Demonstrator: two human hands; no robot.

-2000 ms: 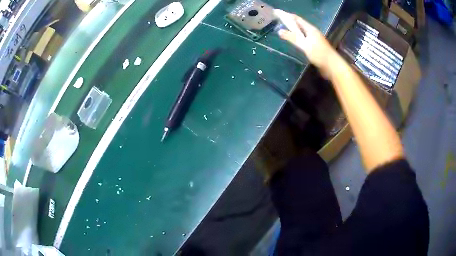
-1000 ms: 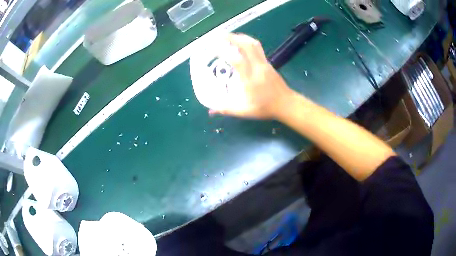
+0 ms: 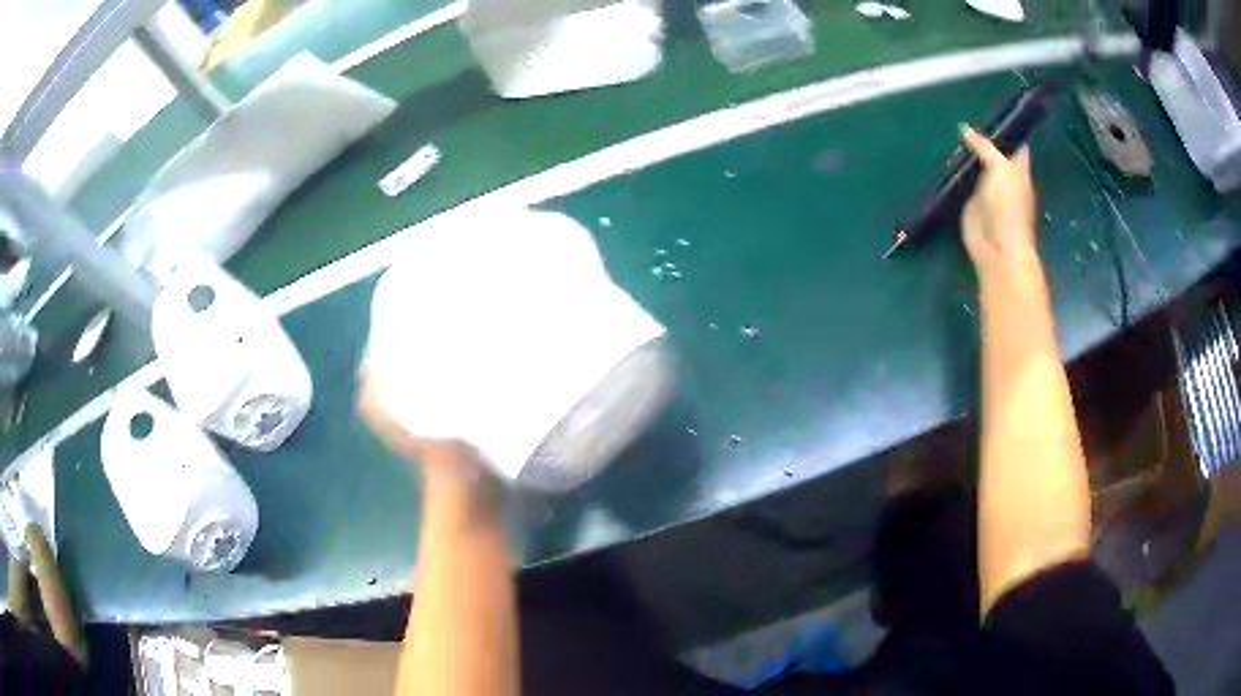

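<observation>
My left hand (image 3: pixel 415 432) holds a large white rounded housing (image 3: pixel 504 333) over the dark green tabletop (image 3: pixel 803 340), left of centre. A slotted grille shows on its lower right side. Most of the left fingers are hidden behind the housing. My right hand (image 3: pixel 1000 204) is at the black electric screwdriver (image 3: pixel 939 201) on the right, with its fingers around the body. The metal bit points down and left. The screwdriver lies on or just above the table; I cannot tell which.
Two white housings with round fittings (image 3: pixel 232 354) stand at the left. A grey plate with holes (image 3: pixel 1116 133) lies at the right. The belt (image 3: pixel 463 143) behind a pale rail carries a greyish-white tub (image 3: pixel 565 41) and a clear plastic box (image 3: pixel 757 30). Small specks lie on the table.
The view has turned left. My left hand has come into view with the large housing. My right hand no longer holds a white part and is now at the screwdriver.
</observation>
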